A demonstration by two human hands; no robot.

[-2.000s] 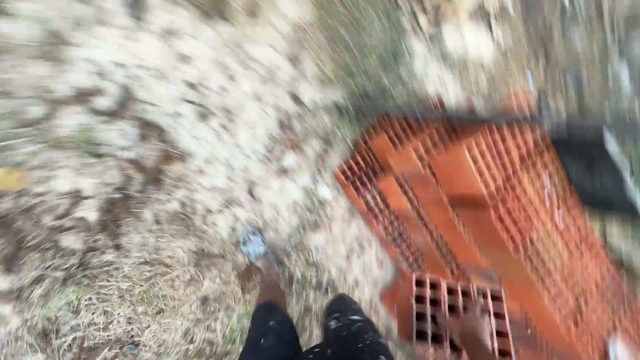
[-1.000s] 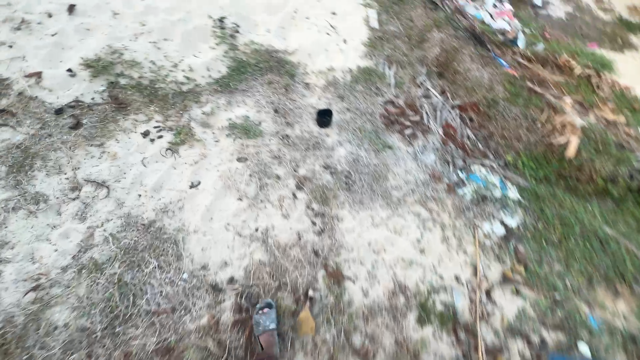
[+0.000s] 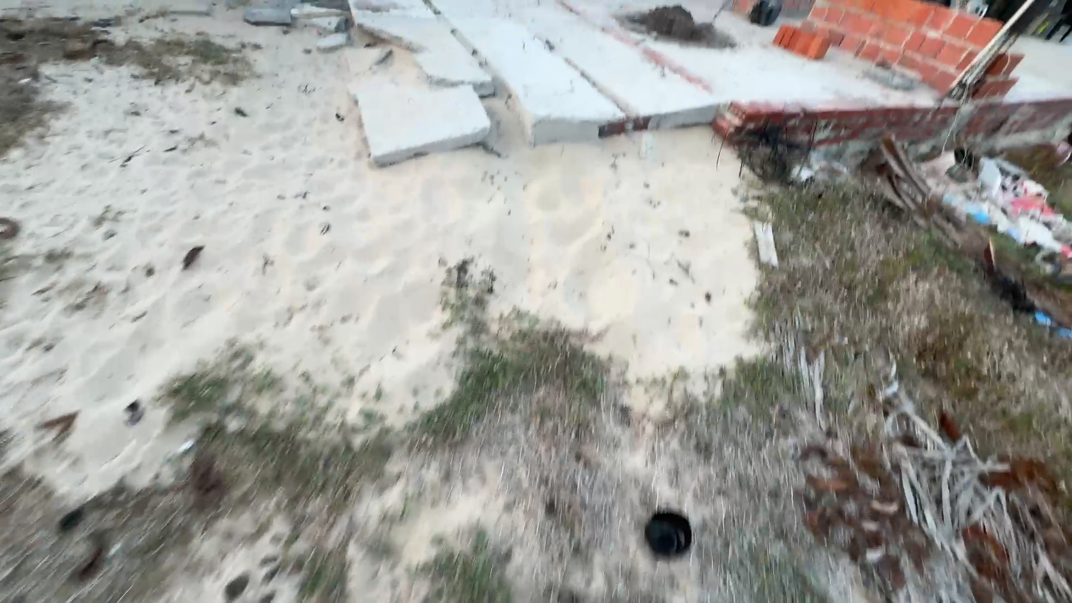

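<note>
Neither of my hands shows in the head view, so what they hold cannot be seen. Sandy ground [image 3: 377,276] with patches of dry grass lies in front of me. A small round black object [image 3: 667,533] sits on the grass at the bottom, right of centre. Farther off, a low wall of orange bricks [image 3: 930,38] stands on a pale concrete slab [image 3: 779,79], with a few loose orange bricks [image 3: 801,42] at its left end. A heap of dark soil [image 3: 674,23] rests on the slab.
Broken concrete slabs [image 3: 423,121] lie tilted at the slab's near edge, beside a raised red brick edge [image 3: 846,121]. Scattered litter [image 3: 1017,205] and dry palm debris [image 3: 946,477] lie along the right. A pole [image 3: 997,46] leans by the brick wall.
Two seconds ago a hand was at a hollow orange brick beside a brick stack; neither shows now. The view has swung to the slab and brick wall, and the black object appears lower in it.
</note>
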